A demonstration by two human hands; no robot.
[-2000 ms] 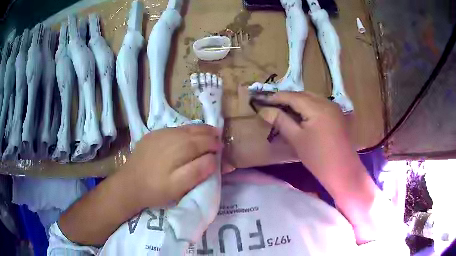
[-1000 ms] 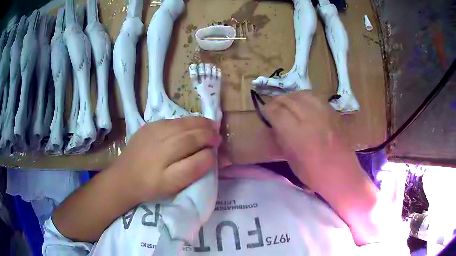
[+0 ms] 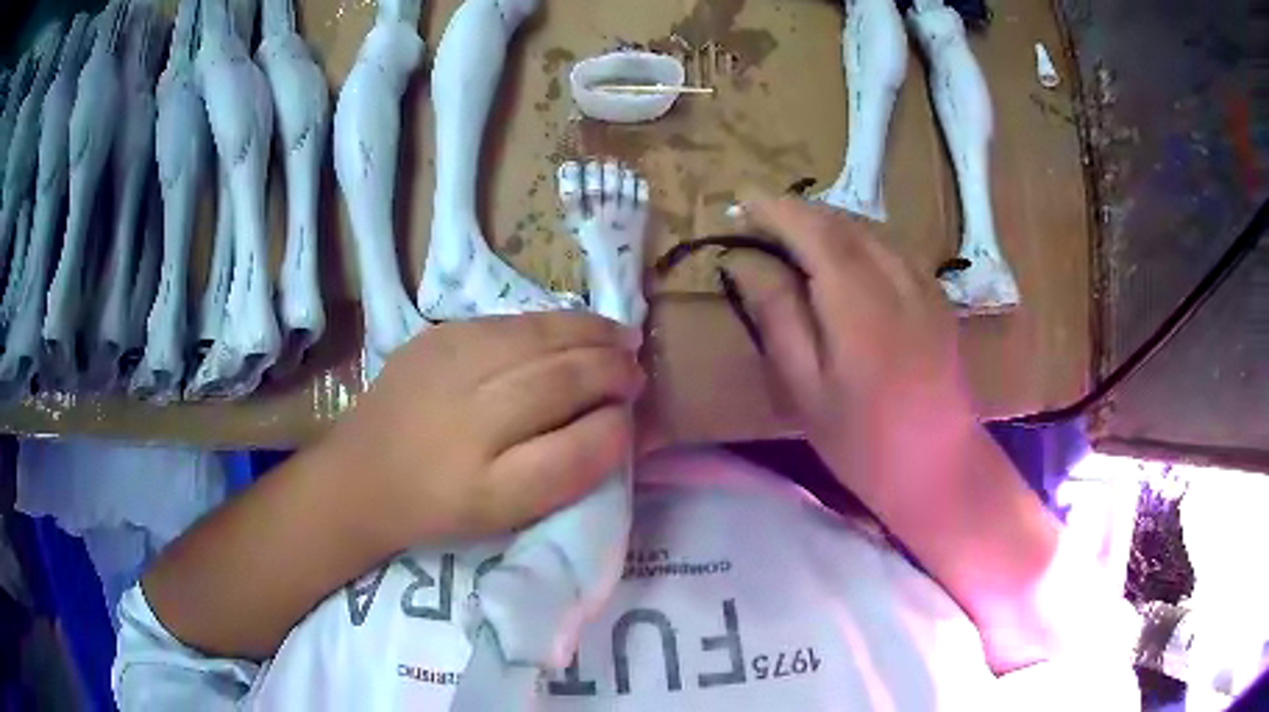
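My left hand (image 3: 515,417) is closed around a pale moulded leg (image 3: 607,264), near its ankle. The toed foot points away from me and the calf lies against my shirt. My right hand (image 3: 863,334) holds a thin black sandal strap (image 3: 724,242) between thumb and fingers. One strap end reaches toward the held foot; whether it touches is hard to tell. No strap shows on the held foot. A white oval glue dish (image 3: 626,86) stands beyond the foot, with a pale toothpick (image 3: 675,91) resting across it.
A leg row (image 3: 230,181) stands on the left of the brown cardboard (image 3: 724,376). Two legs with black at the foot (image 3: 974,167) lie at the right, beside a small white cone (image 3: 1045,64). A dark cable (image 3: 1183,320) curves along the right edge.
My right hand has moved from the nearer leg at the right, with the strap, and turned toward the held foot. The view has shifted slightly. My left hand keeps its hold.
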